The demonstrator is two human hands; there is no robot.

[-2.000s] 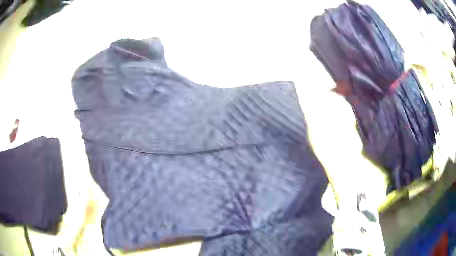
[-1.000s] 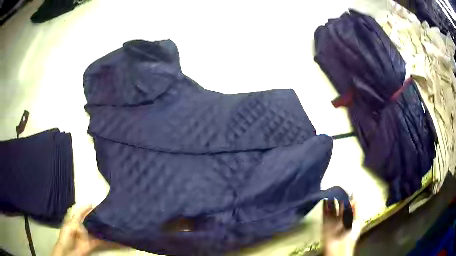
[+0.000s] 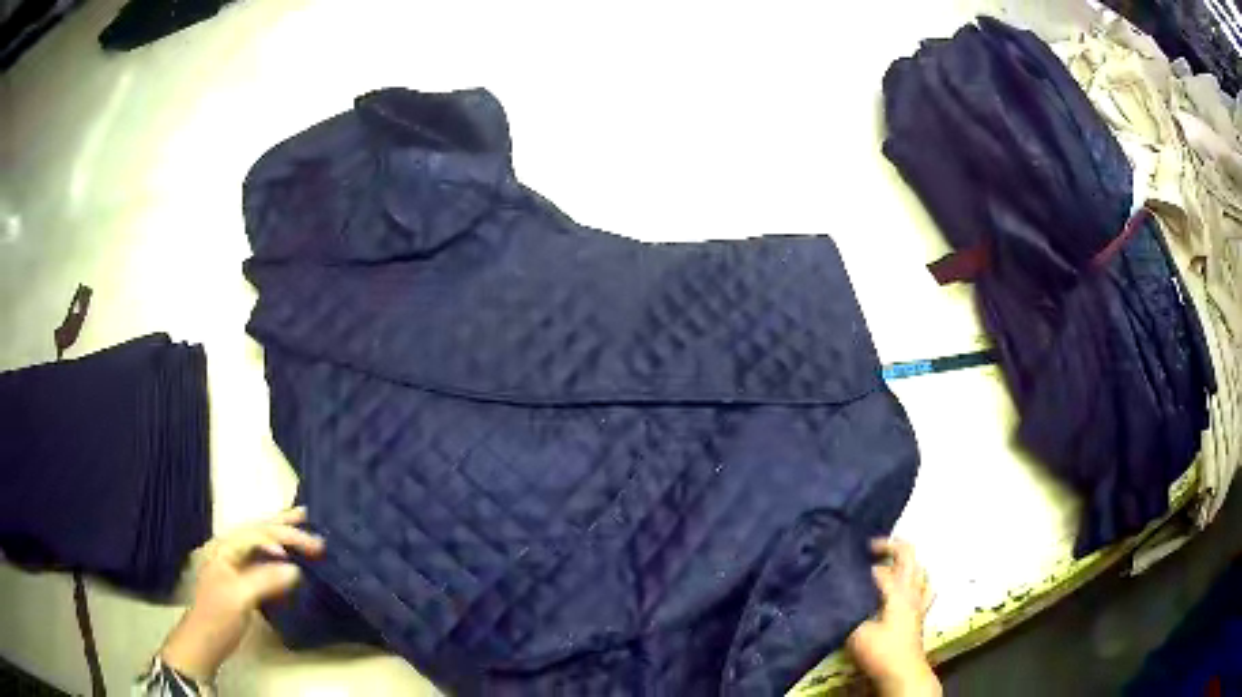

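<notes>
A navy quilted garment body (image 3: 572,449) lies spread on the pale table, its lower edge cut off by the picture's bottom. My left hand (image 3: 252,579) is at its lower left edge, fingers apart at the cloth. My right hand (image 3: 892,613) is at its lower right edge, with fingertips against the cloth; whether it grips is hidden. A navy stack with layered edges (image 3: 116,463) lies at the far left, with a dark red strip (image 3: 72,320) showing beyond it. A gathered navy bundle (image 3: 1049,272) with a red band (image 3: 1124,238) around its middle lies at the right.
A blue-and-black strip (image 3: 940,365) lies between garment and bundle. Cream fabric pieces (image 3: 1185,150) are heaped beyond the bundle at the right. A black piece (image 3: 157,19) lies at the far left. The table's worn yellowish edge (image 3: 1015,620) curves along the lower right.
The garment's lower part now lies flatter and extends further down. The loop by my right hand is gone from there. My left hand has moved up and right along the edge.
</notes>
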